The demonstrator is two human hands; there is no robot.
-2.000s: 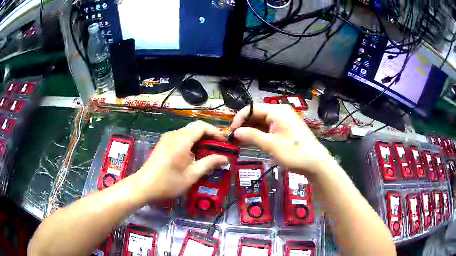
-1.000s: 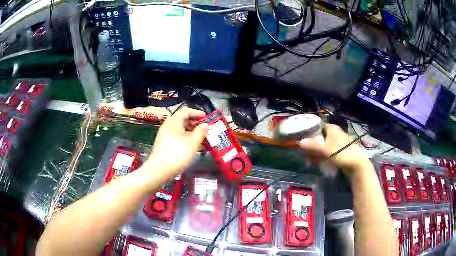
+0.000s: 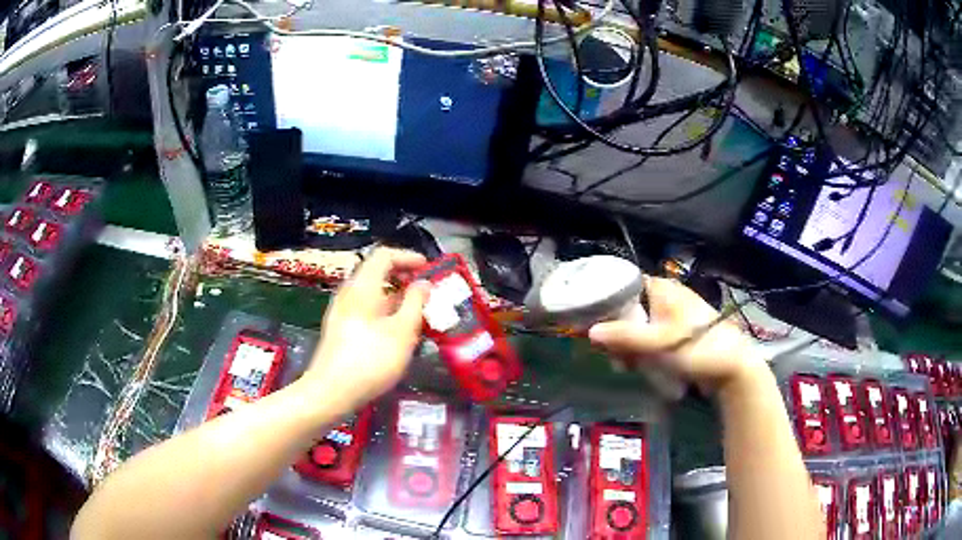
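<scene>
My left hand (image 3: 364, 327) holds a red electronic device (image 3: 472, 343) by its upper end, tilted, its white-labelled face turned up, above the tray. My right hand (image 3: 680, 335) grips a white-grey barcode scanner (image 3: 591, 287) by its handle, the head close to the right of the device. The clear blister tray (image 3: 369, 504) below bears several red units, one per pocket, partly hidden by my left forearm. A thin black test cable (image 3: 477, 480) lies across the tray between units.
Monitors (image 3: 443, 116) stand behind, with black mice (image 3: 502, 264) below them. A clear water bottle (image 3: 224, 164) and a black upright object (image 3: 276, 190) stand at the left. Filled trays lie left and right (image 3: 844, 464). Tangled cables hang at the upper right.
The cable end is no longer in my right hand, which took hold of the scanner. My left hand lifted the device and turned its label up. Since one second ago, the scanner has moved closer to it.
</scene>
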